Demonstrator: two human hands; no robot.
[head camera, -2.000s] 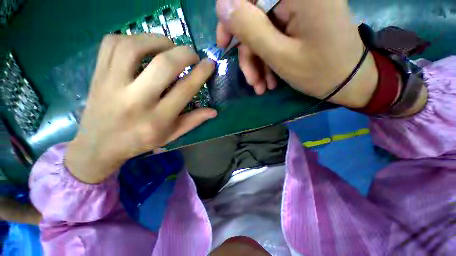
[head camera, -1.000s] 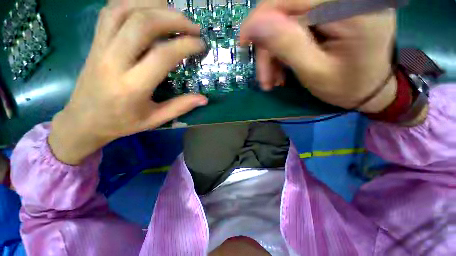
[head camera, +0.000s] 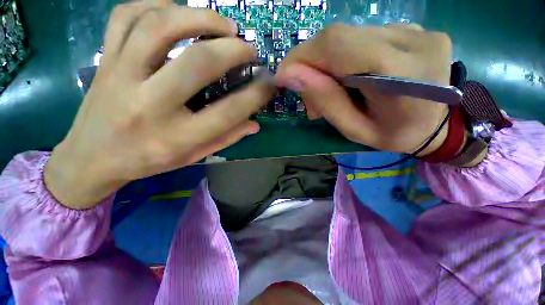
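Note:
A green PCB panel (head camera: 276, 30) with rows of small boards and silvery parts lies on the green mat in front of me, partly hidden by both hands. My right hand (head camera: 364, 89) holds slim grey tweezers (head camera: 412, 88) pen-like; their tips are hidden at the fingers. My left hand (head camera: 149, 101) is spread over the panel's left part, its fingertips close to the right fingertips. A dark grey strip, blurred, shows between the left fingers; I cannot tell whether the left hand grips it.
Another PCB panel (head camera: 11, 44) lies at the far left. A clear crinkled film (head camera: 89, 30) lies beside the left hand. A dark red strap (head camera: 445, 140) with a black cord is on the right wrist. The bench edge (head camera: 269, 156) runs in front of my lap.
Both hands have come closer together over the panel. The tweezers now point down to the left from the right hand, and the dark strip shows between the left fingers.

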